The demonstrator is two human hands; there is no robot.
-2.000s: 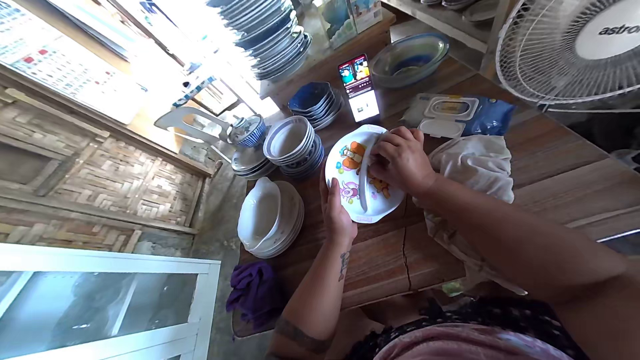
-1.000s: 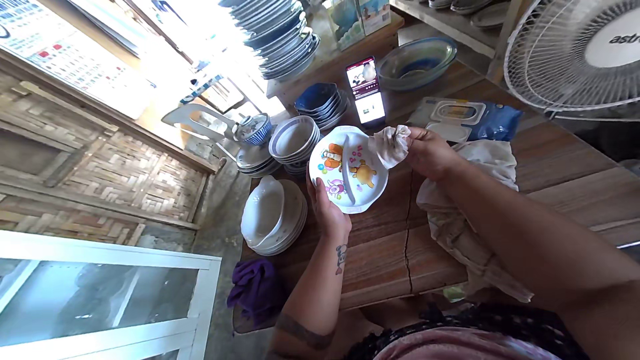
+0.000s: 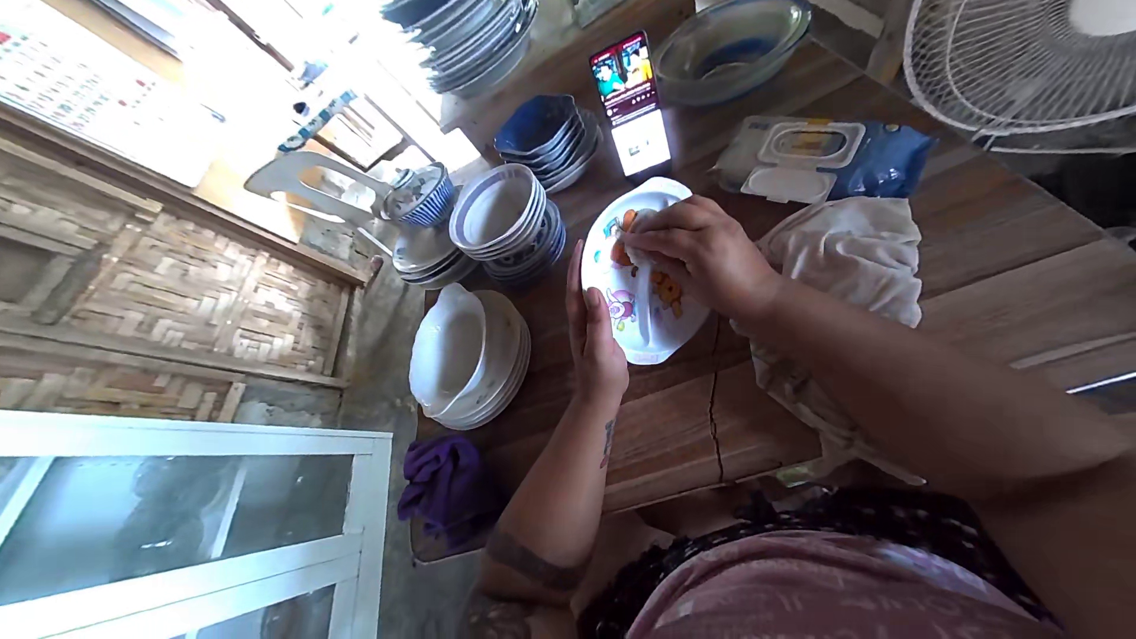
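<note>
A white divided plate with cartoon prints (image 3: 646,311) is tilted above the wooden table, its rim gripped at the left by my left hand (image 3: 599,333). My right hand (image 3: 701,253) presses a whitish wipe, mostly hidden under its fingers, against the plate's upper middle. Beyond the plate a lit smartphone (image 3: 632,106) stands upright. To the right lie an open pack of wet wipes (image 3: 825,160) and a crumpled cream cloth (image 3: 852,253), partly behind my right forearm.
Left of the plate are stacked bowls (image 3: 499,213), dark blue bowls (image 3: 541,133) and a white dish on stacked plates (image 3: 453,355). A purple cloth (image 3: 448,484) lies at the table's left corner. A glass bowl (image 3: 732,49) and a fan (image 3: 1021,71) are at the back right.
One second ago my right hand held the bunched wipe at the plate's upper right edge; it is now on the plate's face. The plate has tilted. My left hand keeps its hold.
</note>
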